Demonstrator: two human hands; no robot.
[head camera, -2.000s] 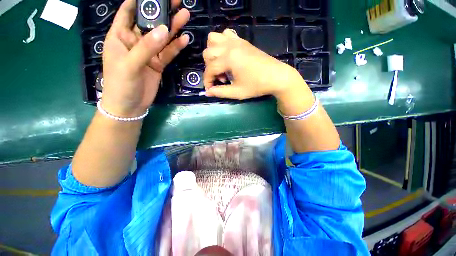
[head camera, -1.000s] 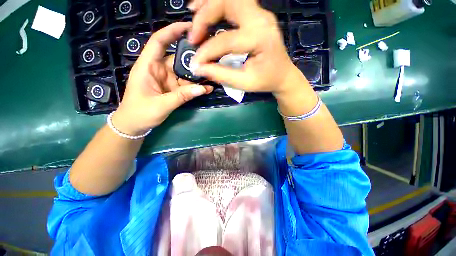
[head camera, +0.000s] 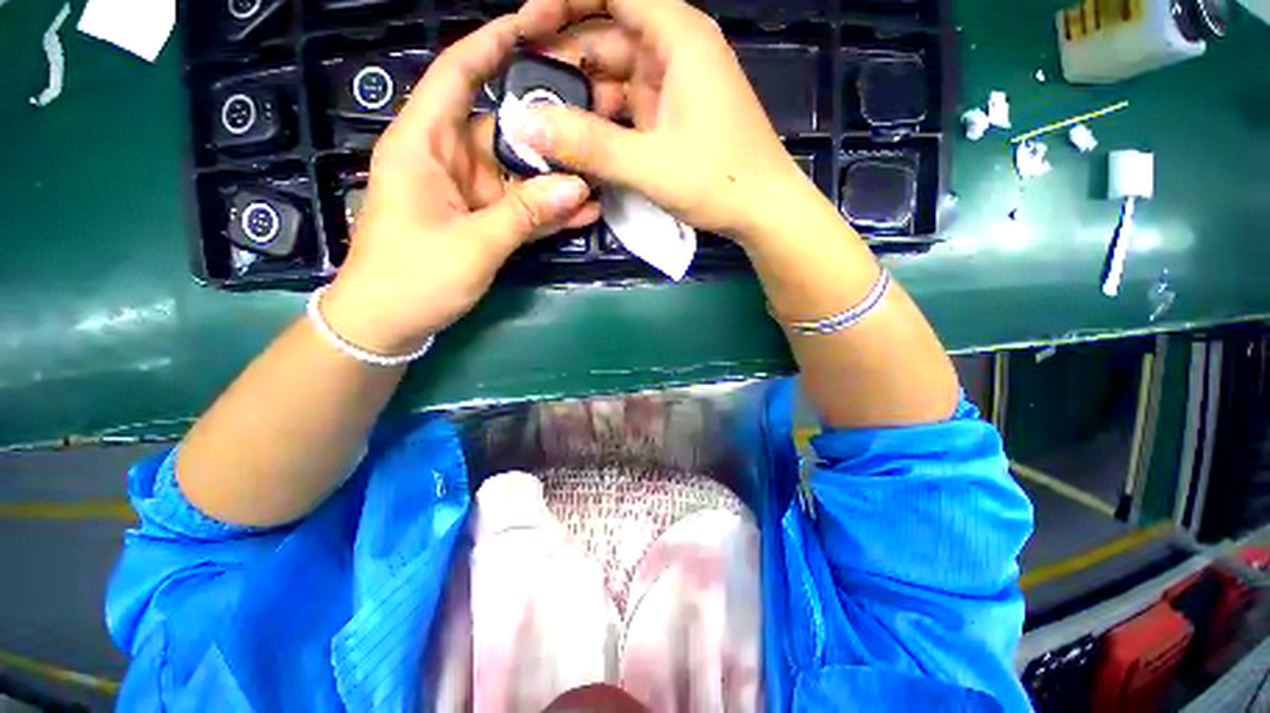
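Observation:
A black smartwatch body (head camera: 566, 87) is held above the black blister tray (head camera: 265, 281), its back with the pale ring facing up. My left hand (head camera: 432, 209) grips it from the left, thumb at its lower edge. My right hand (head camera: 683, 126) holds a white wipe (head camera: 649, 234); the thumb presses part of it on the ring, and the rest hangs down below the hand. My right fingers curl around the far side of the watch. Other smartwatch bodies (head camera: 259, 220) lie in tray pockets at the left. Pockets behind my hands are hidden.
On the green bench at the right are a bottle (head camera: 1125, 39), a yellowish stick (head camera: 1070, 121), white scraps (head camera: 1031, 158) and a white-headed tool (head camera: 1130, 177). At the far left are a white square (head camera: 128, 22) and a curled white strip (head camera: 52, 59). The bench's front edge is near my forearms.
My left hand has brought the watch down and right. My right hand has come to it with the white wipe, and its thumb now presses on the watch back. The view has shifted slightly.

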